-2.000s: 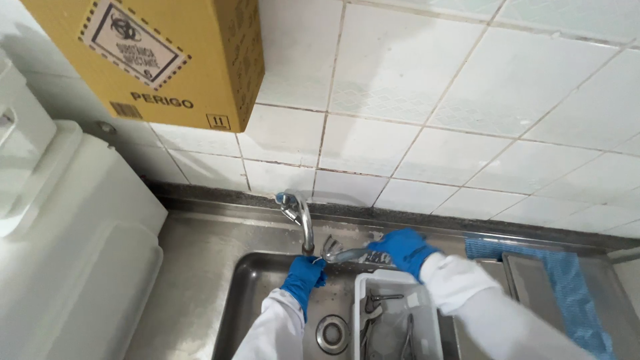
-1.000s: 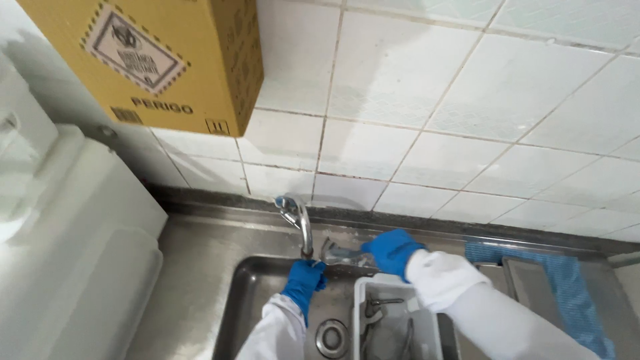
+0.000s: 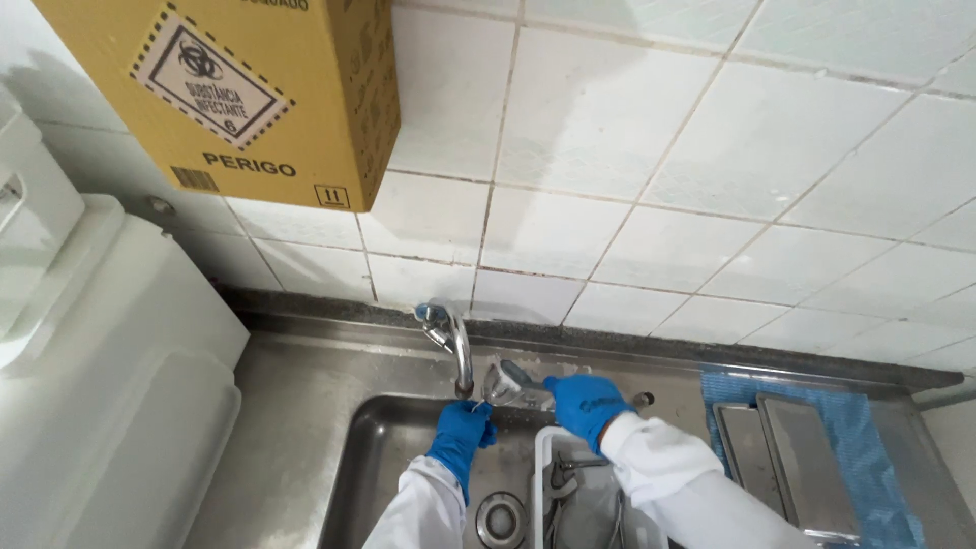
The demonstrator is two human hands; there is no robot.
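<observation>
My left hand, in a blue glove, is under the spout of the chrome faucet, over the steel sink basin. Its fingers pinch a small, thin, light-coloured item too small to name. To the right, my right hand, also gloved in blue, grips the end of a clear and grey object that looks like a bottle or brush; its exact kind is unclear. That object points toward the faucet, above the basin's back edge. Below my right hand, a white plastic tub in the basin holds several metal instruments.
A yellow cardboard infectious-waste box hangs or stands at upper left. Large white plastic containers occupy the left side. Metal trays lie on a blue cloth at right. The drain is beside the tub; a tiled wall rises behind.
</observation>
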